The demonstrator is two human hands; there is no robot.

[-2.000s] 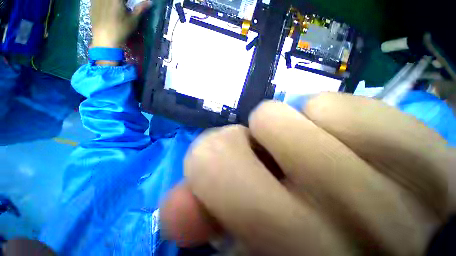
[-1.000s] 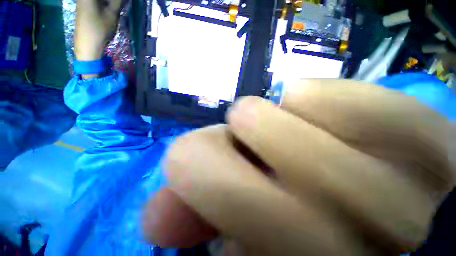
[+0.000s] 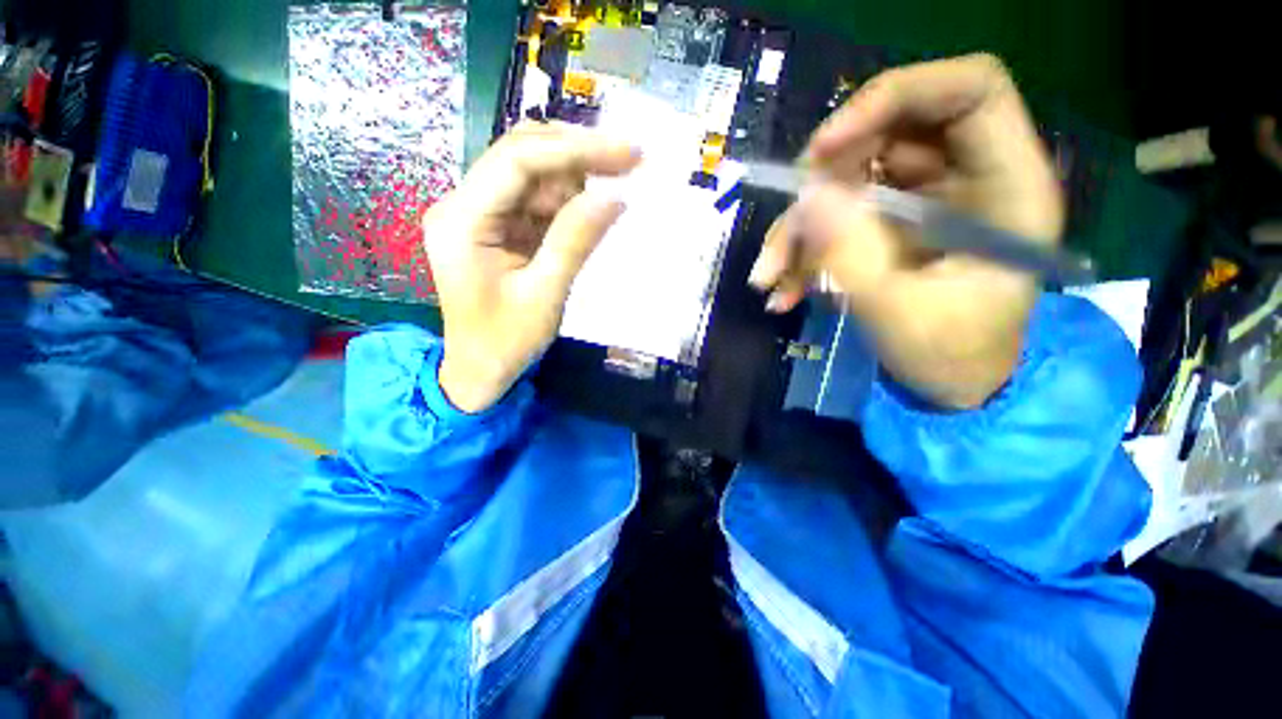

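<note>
My left hand (image 3: 513, 260) is over the left tablet, thumb and forefinger at its pale plate (image 3: 640, 281). A white patch (image 3: 636, 124) by the fingertips covers part of the board area; whether it is a sheet held by them is unclear in the glare. My right hand (image 3: 935, 225) is shut on blurred tweezers (image 3: 970, 236), above the gap between the tablets. The tweezer tips point left towards the left tablet's orange flex cable (image 3: 713, 152). The right tablet is mostly hidden by my right hand and sleeve. Both tablets are on a black tray (image 3: 738, 386).
A crinkled silver sheet with red specks (image 3: 377, 155) lies left of the tray. A blue bundle (image 3: 152, 148) is at the far left, near a blue sleeve (image 3: 127, 337). White paper (image 3: 1125, 302) and a pile of clear and white scraps (image 3: 1237, 450) are at the right.
My right hand has moved from close to the camera to over the tray, showing the tweezers. My left hand has come from the silver sheet to the left tablet. The view has shifted.
</note>
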